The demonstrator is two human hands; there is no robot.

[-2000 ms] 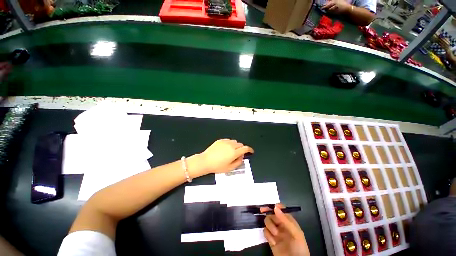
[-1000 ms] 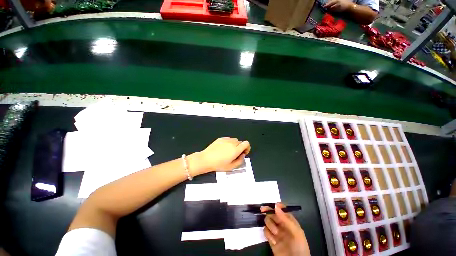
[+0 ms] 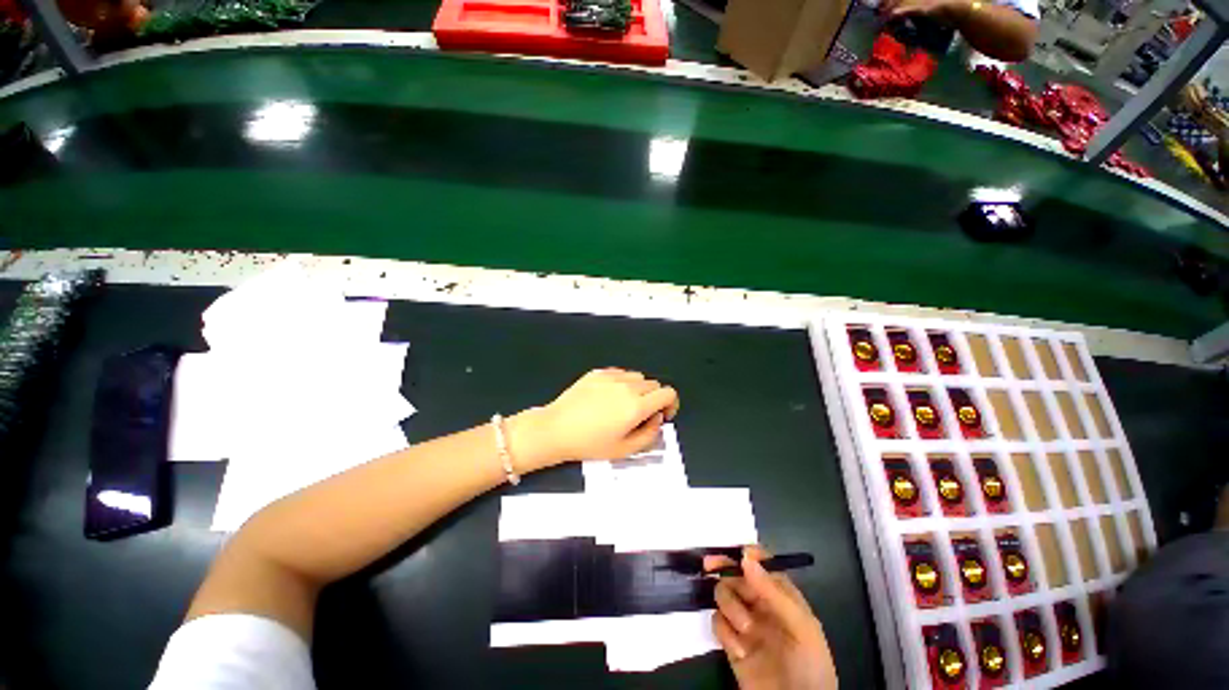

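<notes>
My left hand (image 3: 613,414) rests with curled fingers over the upper end of a white sticker sheet (image 3: 639,472) with grey marks; whether its fingertips hold anything is hidden. My right hand (image 3: 766,613) holds thin black tweezers (image 3: 768,562), their tips pointing left over a dark glossy sheet (image 3: 546,582). White backing strips (image 3: 553,516) show above and below the dark sheet.
A white foam tray (image 3: 838,445) with red-and-black modules stands at right. Fanned white sheets (image 3: 290,404) and a dark smartphone (image 3: 128,445) lie left. A green conveyor (image 3: 472,223) carries a phone unit (image 3: 997,218). A red tray (image 3: 506,30) stands beyond; another person's arm shows top right.
The phone unit on the conveyor has moved right. The other person's arm at the top right has shifted. My left fingers have curled in since the earliest frame; my right hand is nearly unmoved.
</notes>
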